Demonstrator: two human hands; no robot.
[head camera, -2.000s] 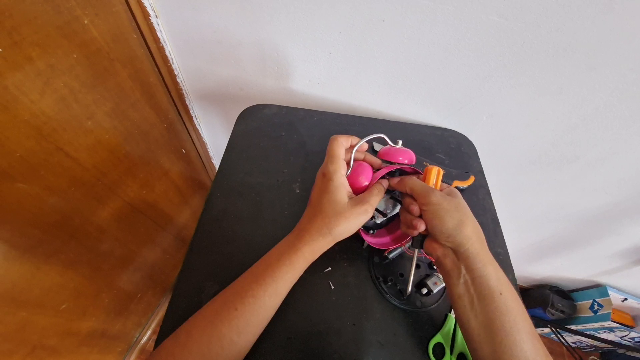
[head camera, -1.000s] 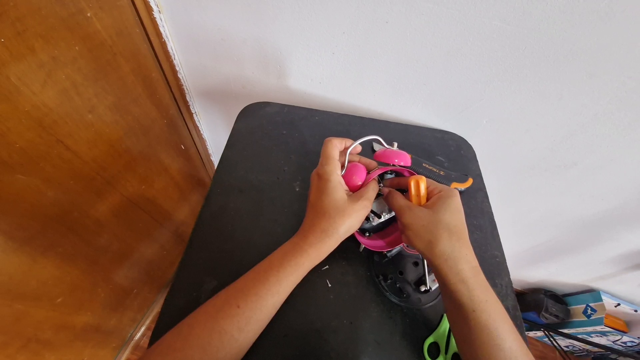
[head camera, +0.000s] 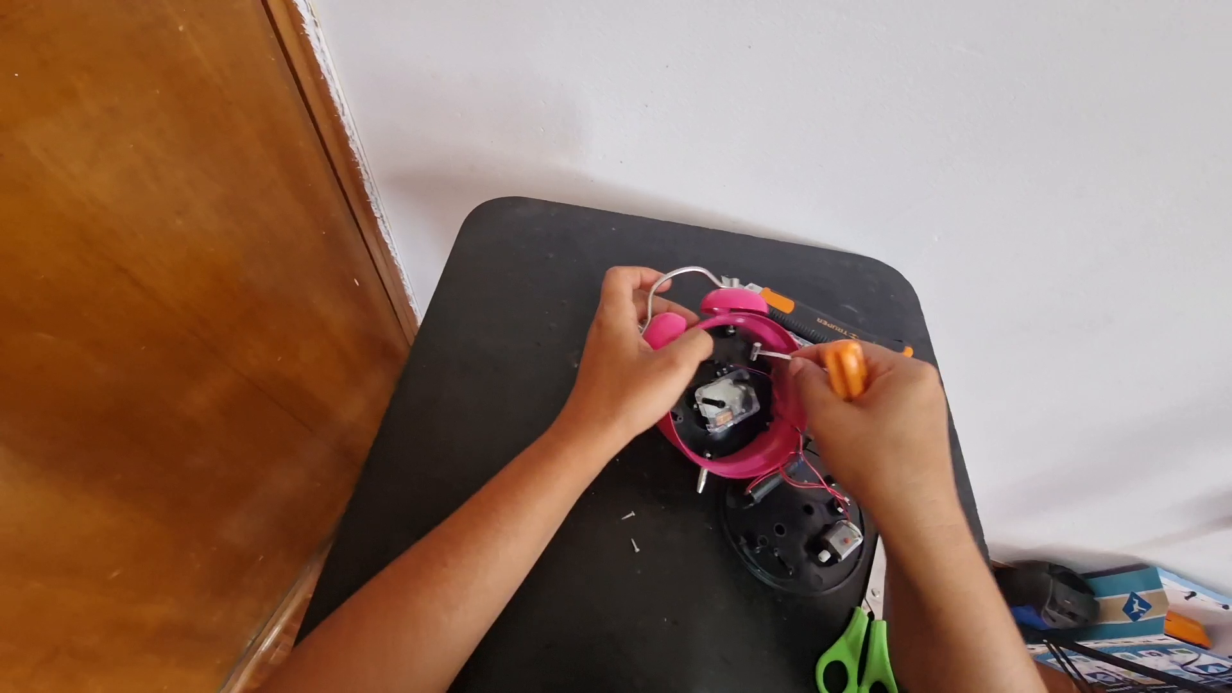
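A pink twin-bell alarm clock (head camera: 741, 467) lies with its open back up, showing a black inside and a clear-cased clock movement (head camera: 727, 401). My left hand (head camera: 640, 371) grips its rim beside the left bell, thumb on the edge. My right hand (head camera: 871, 414) holds an orange-handled screwdriver (head camera: 846, 369) and pinches a thin metal piece (head camera: 773, 355) that reaches over the clock's inside; the screwdriver's shaft is hidden. Red wires (head camera: 813, 481) run from the clock to the round black back cover (head camera: 784, 534), which carries a small motor (head camera: 841, 541).
Two small screws (head camera: 634, 546) lie on the black table (head camera: 539, 289), left of the cover. Green-handled scissors (head camera: 857, 654) lie at the near right. A black-and-orange tool (head camera: 818, 324) lies behind the clock. Boxes (head camera: 1136, 606) and a black object (head camera: 1047, 594) stand beyond the right edge.
My right hand has drawn back to the right from the clock's middle, uncovering the movement inside. The thin metal piece now shows at its fingertips. My left hand still holds the rim.
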